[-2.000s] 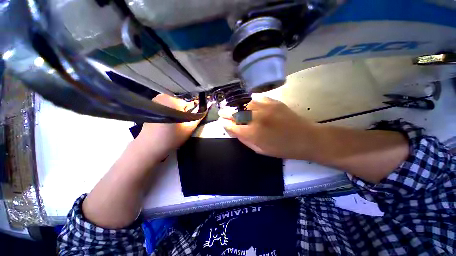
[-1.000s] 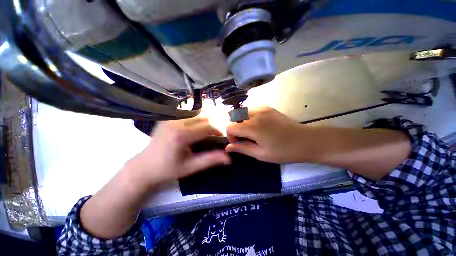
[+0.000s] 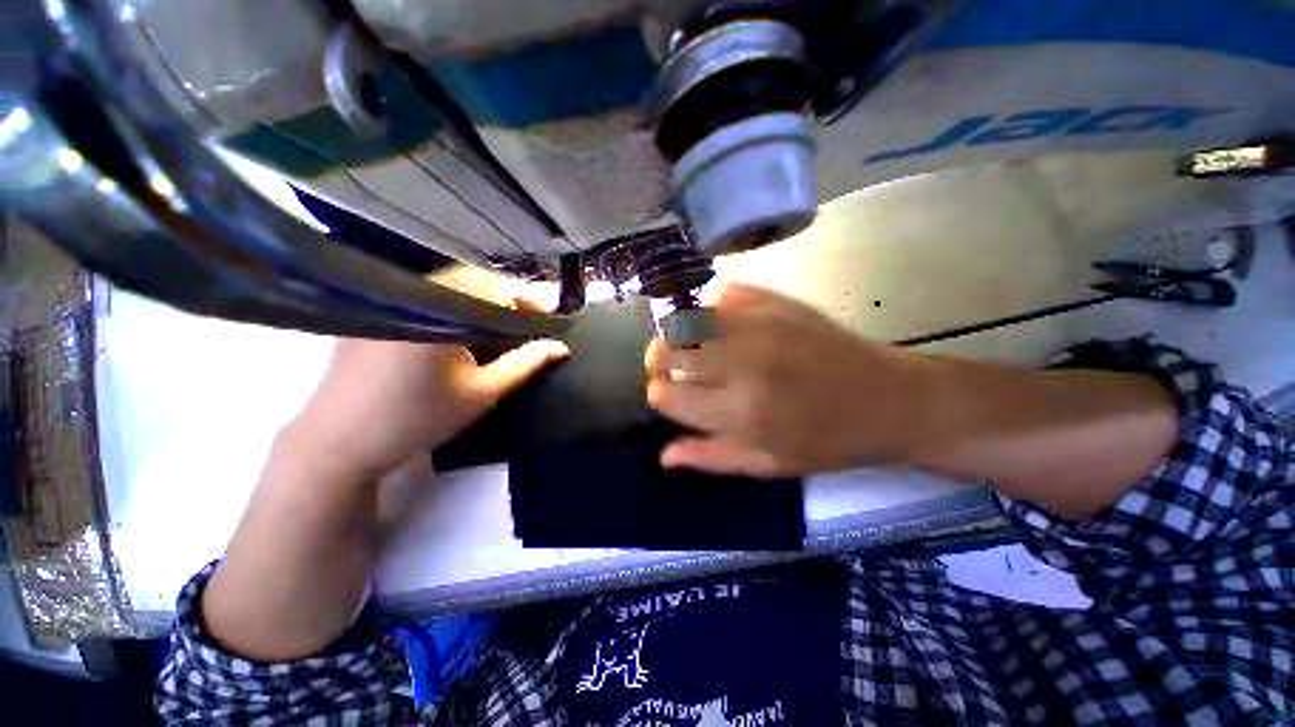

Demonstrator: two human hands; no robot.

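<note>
A black fabric piece lies under the machine's needle area and hangs towards me; its upper part looks grey under the lamp. My left hand is at its left side, thumb on the cloth, with dark cloth above and below the thumb. Its fingers are partly hidden behind the curved metal part. My right hand is at the cloth's right edge, fingers curled and slightly apart beside the small grey block; its grip is unclear. The needle tip is not clearly visible.
The white machine head with JACK lettering spans the top. A tension knob hangs above my right hand. Shiny curved metal crosses the upper left. Dark snips and a thin dark rod lie right. Taped brown edge at left.
My left hand has moved left from near my right fingers. More of the fabric now shows flat and lit between my hands. My right hand stays close to the grey block, its fingers more spread.
</note>
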